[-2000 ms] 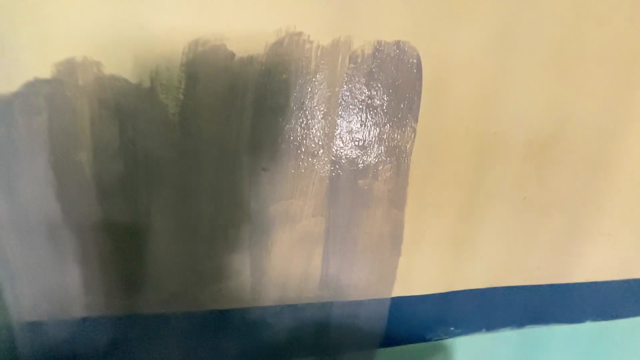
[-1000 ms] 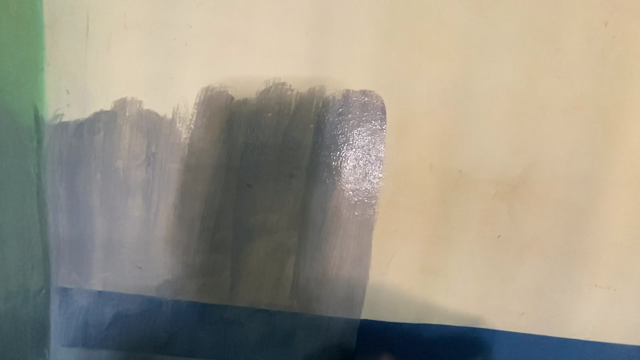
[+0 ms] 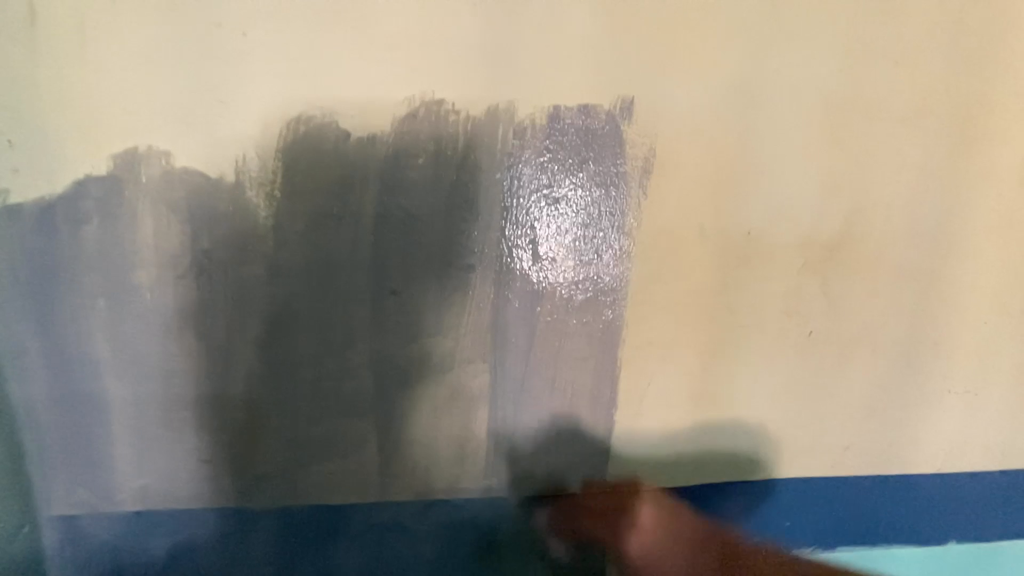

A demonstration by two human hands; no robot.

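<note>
A grey patch of wet-looking paint [image 3: 560,344] covers part of the cream wall [image 3: 800,280], with a ragged upper edge and a glossy glare near its right side. My right hand [image 3: 608,520], blurred, reaches in from the lower right, in front of the dark blue band [image 3: 880,508] and just below the patch's right part. A dark blurred shape [image 3: 560,456] lies just above the fingers; whether it is a tool or a shadow, I cannot tell. What the hand holds is unclear. My left hand is out of view.
Below the blue band at the lower right shows a turquoise wall area [image 3: 936,558]. A dark green strip [image 3: 16,496] runs along the lower left edge. Broad shadows fall across the grey paint, and a smaller one lies beside the hand.
My right hand has come into view at the bottom. The patch's top right corner, smooth and rounded before, is now ragged, with thin grey streaks at its right edge.
</note>
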